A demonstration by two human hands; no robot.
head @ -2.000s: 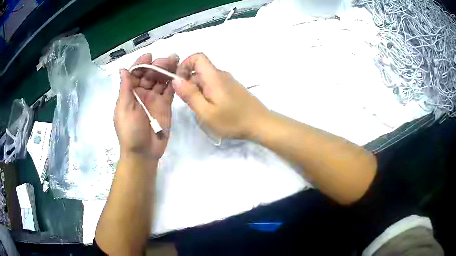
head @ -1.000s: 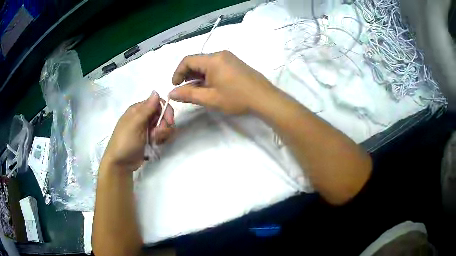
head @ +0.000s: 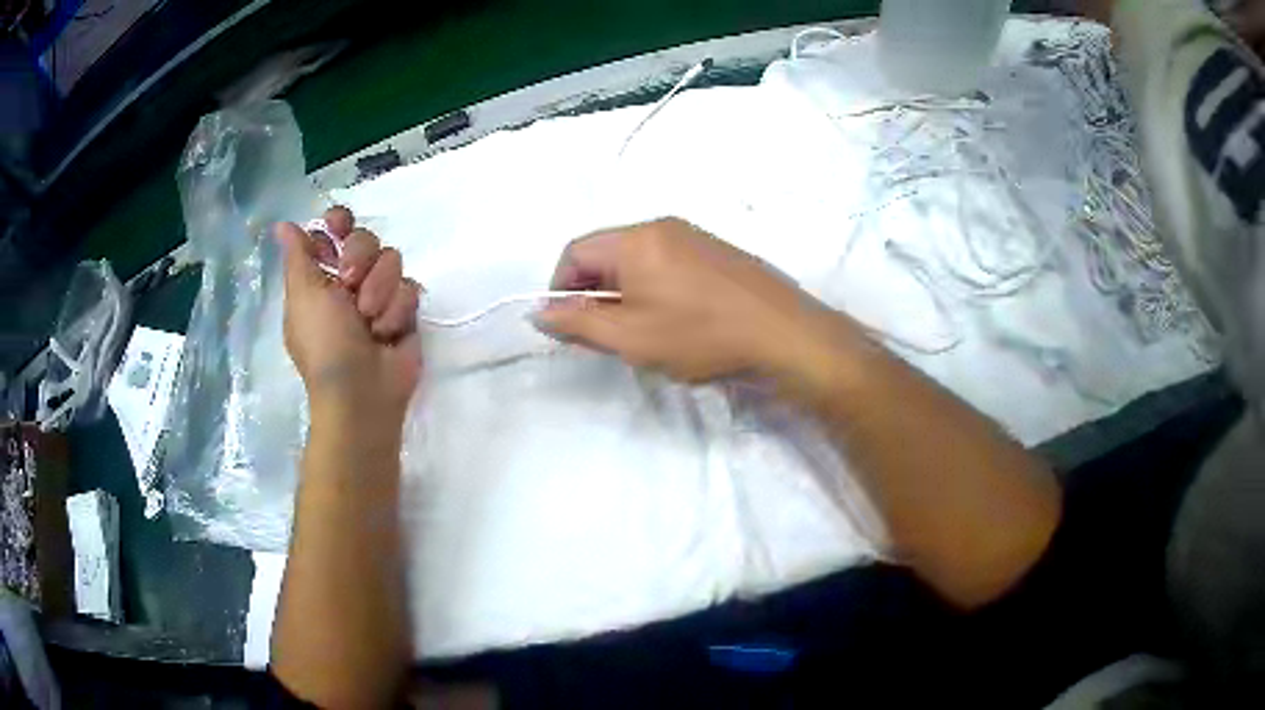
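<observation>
A thin white cable (head: 486, 309) runs between my two bare hands above the white cloth (head: 555, 486). My left hand (head: 354, 305) is closed around one part of it, with a small loop showing at the fingertips. My right hand (head: 673, 302) pinches the cable between thumb and fingers at the middle of the view. The cable's ends are hidden in or behind my hands.
A clear plastic bag (head: 243, 361) lies left of the cloth. Loose cables (head: 971, 236) and a cable pile (head: 1110, 180) lie at right, with a translucent container (head: 943, 39) behind. Another person's sleeve (head: 1200, 153) reaches in at far right. A parts box (head: 35, 520) sits far left.
My hands have moved apart, stretching the cable between them. My left hand has risen and closed. More loose cables lie at right, and the other person's sleeve and the container have come further into view.
</observation>
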